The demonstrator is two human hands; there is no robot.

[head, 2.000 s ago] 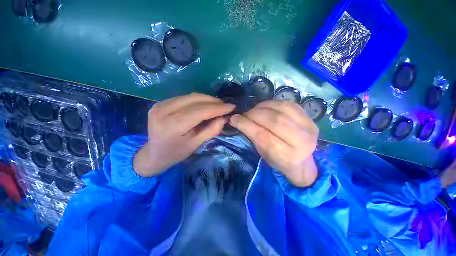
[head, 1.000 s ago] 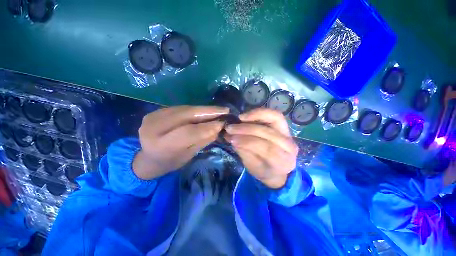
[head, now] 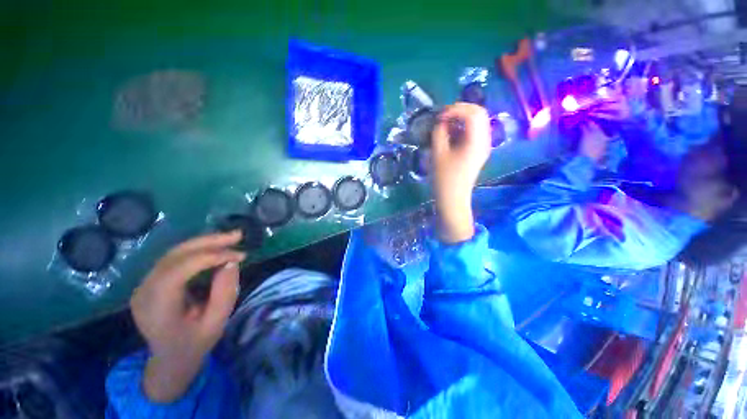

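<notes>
My left hand (head: 188,303) is at the lower left, thumb and fingers apart, fingertips beside a dark round disc (head: 240,232) at the table edge; nothing shows held in it. My right hand (head: 460,155) is raised over the right part of the disc row and is blurred. A dark patch shows between its bent fingers; whether it is a held disc or one behind is unclear. Grey-faced black discs (head: 313,199) lie in a row on the green table (head: 246,139), with clear film around them. Two more discs (head: 127,214) lie at the left.
A blue bin (head: 366,106) with a silvery heap stands behind the row. A blurred loose pile (head: 161,100) lies at the upper left. An orange-red forked tool (head: 518,74) is near pink-violet lights. People in blue smocks (head: 586,217) are at the right.
The view has swung right. My hands were together over the table edge and are now apart, the right one extended over the discs. The blister trays at the left have mostly left view.
</notes>
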